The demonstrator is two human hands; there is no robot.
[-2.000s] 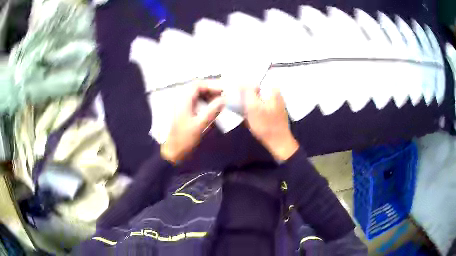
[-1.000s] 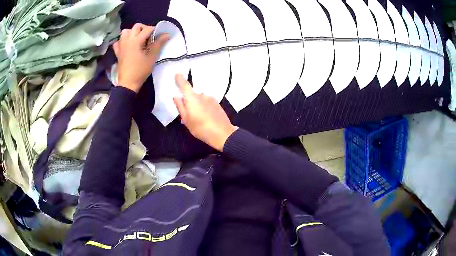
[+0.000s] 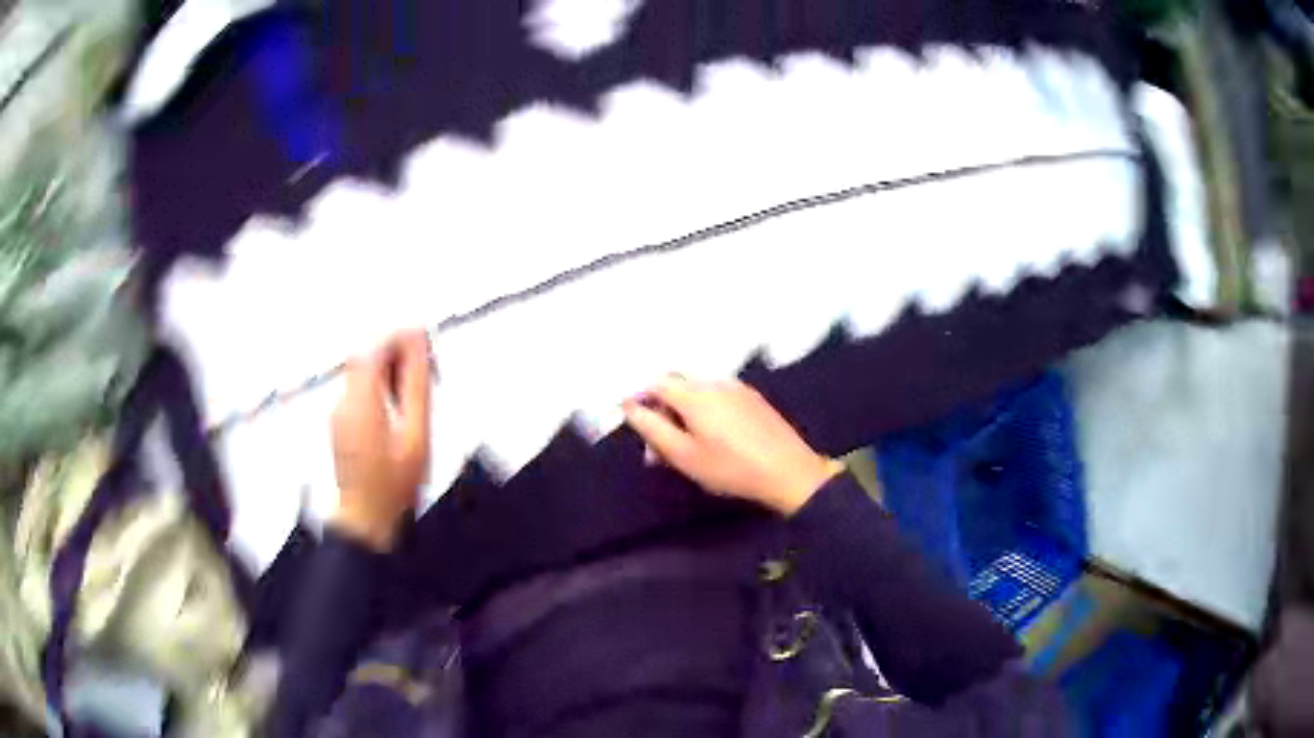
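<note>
White curved seamed panels lie overlapped in a long row across the dark table cover. A thin dark seam line runs lengthwise through the row. My left hand rests over the left part of the row, fingers at the seam; blur hides whether it grips a panel. My right hand is at the row's near edge, fingers curled, with the fingertips by the panel points; whether it pinches one cannot be told.
A blue strip lies on the cover at the upper left. A white shape is at the top edge. Pale green fabric and beige fabric are heaped at left. A blue crate stands below right, beside a white surface.
The panels, spaced with dark gaps one second ago, now overlap closely in a continuous row. My left hand has left the end panel's upper part. The view has shifted and tilted.
</note>
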